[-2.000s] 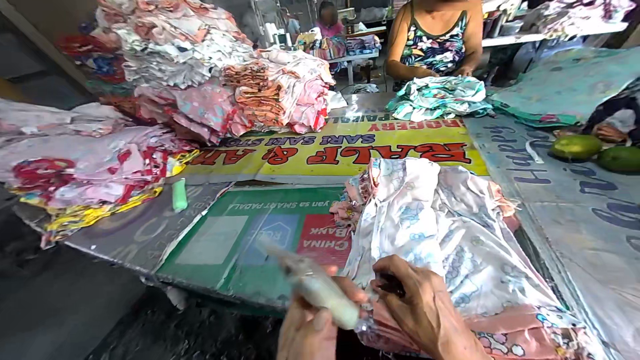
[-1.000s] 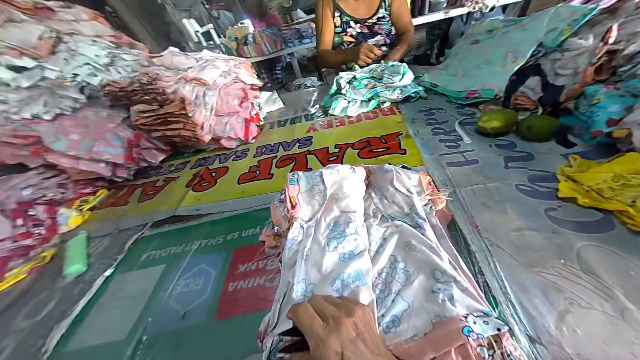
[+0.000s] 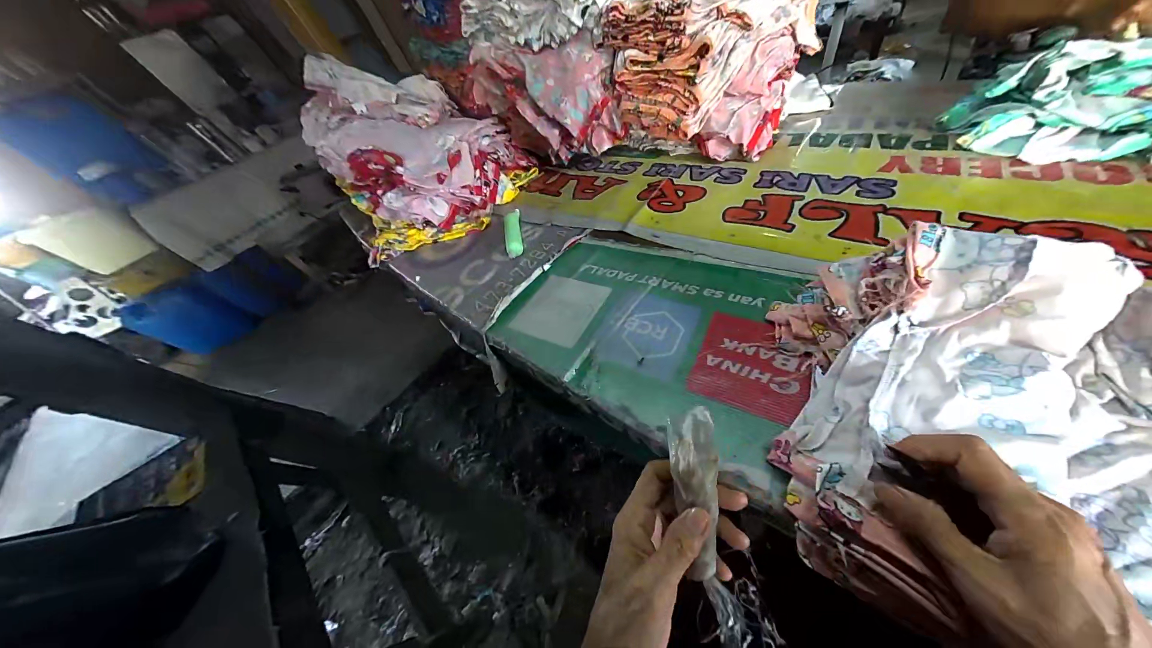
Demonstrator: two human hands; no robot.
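My left hand (image 3: 661, 540) grips a narrow roll of clear plastic (image 3: 695, 486), held upright just off the table's near edge, with loose strands hanging below it. My right hand (image 3: 999, 522) rests at the near left side of a stack of white printed fabric pieces (image 3: 999, 333) with pink edges. Its thumb and index finger are slightly apart at the cloth; whether they pinch a layer cannot be made out. Bunched pink fabric (image 3: 846, 301) lies along the stack's left side.
Printed tarpaulins (image 3: 630, 333) cover the table. A light green stick-like piece (image 3: 513, 234) lies near a pink and yellow cloth pile (image 3: 423, 162). Taller folded cloth piles (image 3: 666, 81) stand behind, green and white cloth (image 3: 1071, 99) at the back right. Dark scraps (image 3: 450, 504) litter the floor.
The view has swung left. My left hand with the plastic roll, out of sight one second ago, is back in view. The person across the table is out of view.
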